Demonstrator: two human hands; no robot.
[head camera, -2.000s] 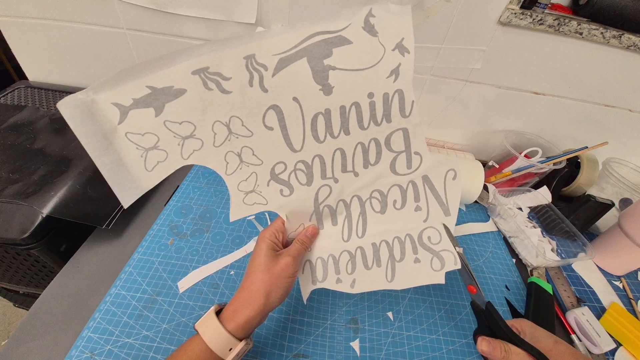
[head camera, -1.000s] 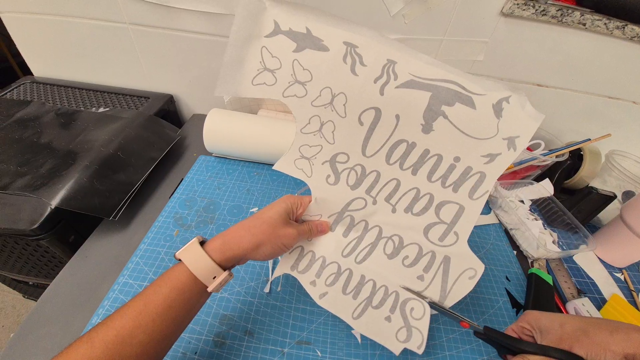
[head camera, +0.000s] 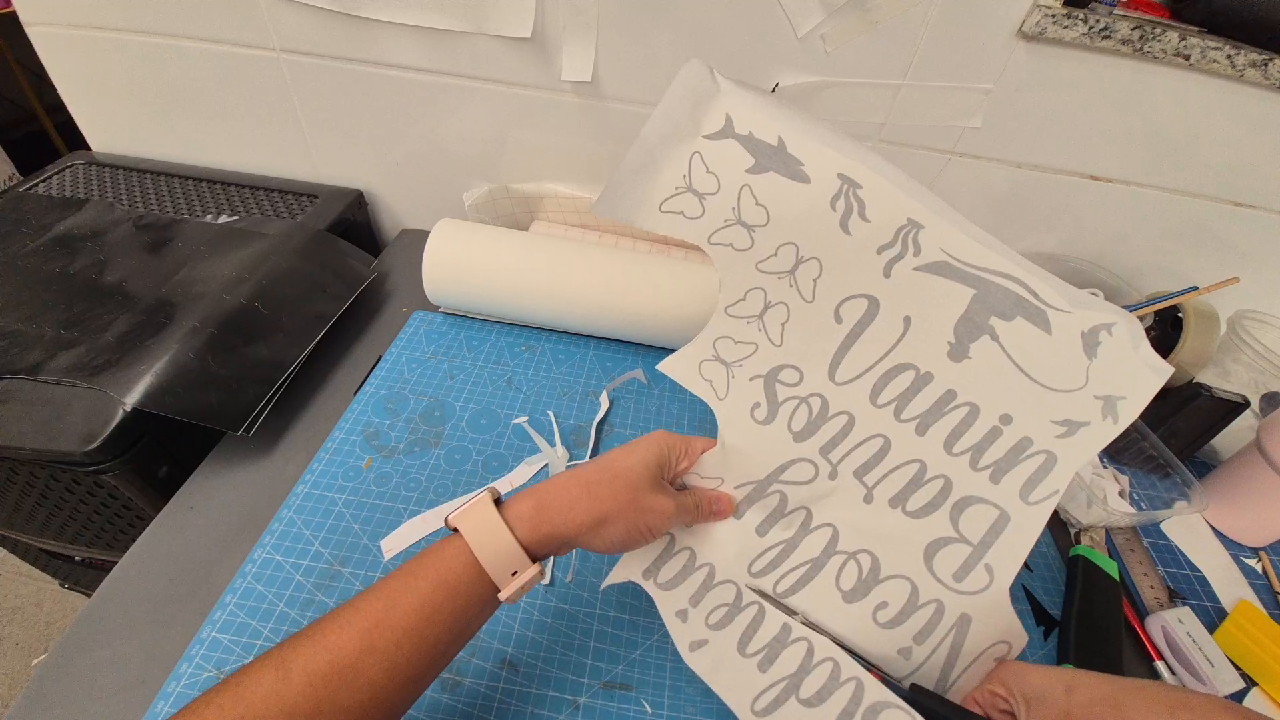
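A white sheet of vinyl or transfer paper (head camera: 850, 400) with grey cut lettering, butterflies, a shark and other figures is held up over the blue cutting mat (head camera: 400, 430). My left hand (head camera: 650, 495), with a pink watch band (head camera: 495, 545) on the wrist, pinches its left edge between thumb and fingers. At the lower right, my right hand (head camera: 1010, 690) is partly cut off by the frame and holds dark-handled scissors (head camera: 830, 635). Their blades lie between the two lowest rows of lettering, where the sheet is partly cut through.
A white roll (head camera: 570, 285) lies at the mat's back edge. Paper offcuts (head camera: 550, 460) are on the mat. On the right are a clear plastic tray (head camera: 1140, 490), a green-and-black cutter (head camera: 1090, 610), a metal ruler (head camera: 1140, 565) and a yellow squeegee (head camera: 1250, 640). A black crate (head camera: 180, 190) stands left.
The sheet has swung round and moved right, uncovering the white roll. The scissors have gone from the sheet's edge to well inside it, between two rows of lettering.
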